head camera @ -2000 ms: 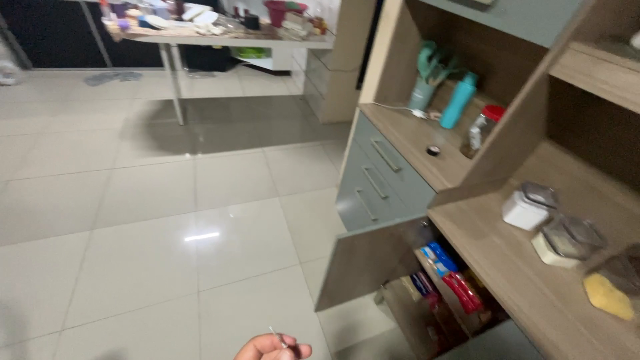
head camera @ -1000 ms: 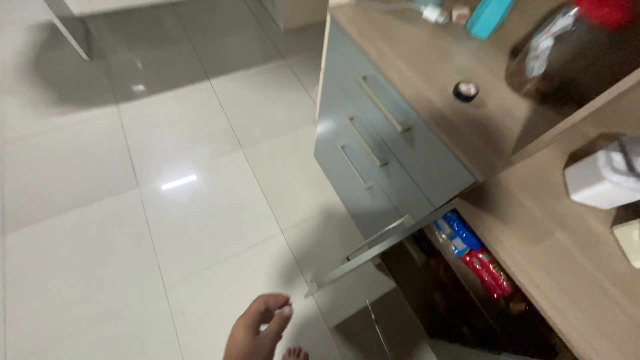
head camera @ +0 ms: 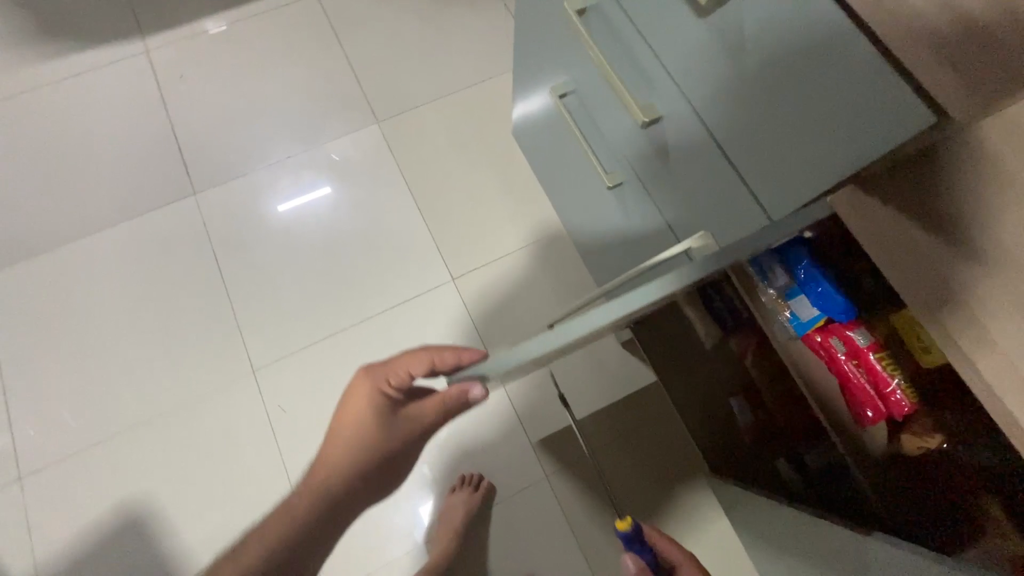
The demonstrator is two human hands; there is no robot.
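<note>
My left hand (head camera: 400, 420) pinches the outer edge of an open cabinet door (head camera: 592, 320) between thumb and fingers. The door is seen nearly edge-on, with a long bar handle (head camera: 632, 276) on its far face. At the bottom, my right hand (head camera: 668, 556), partly cut off by the frame, holds a screwdriver (head camera: 588, 444) by its blue and yellow handle. Its long thin shaft points up toward the door's edge, and a dark spot shows near the tip. Whether the tip touches the door I cannot tell.
Grey-blue drawers (head camera: 688, 104) with bar handles stand beyond the door. Inside the cabinet lie red packets (head camera: 860, 372) and a blue packet (head camera: 816, 280). A wooden countertop (head camera: 952, 208) runs along the right. My bare foot (head camera: 462, 512) is on the tiled floor (head camera: 336, 304).
The left hand, apart from the door one second ago, now grips its edge. The right hand with the screwdriver has come into sight. The view has moved closer to the cabinet.
</note>
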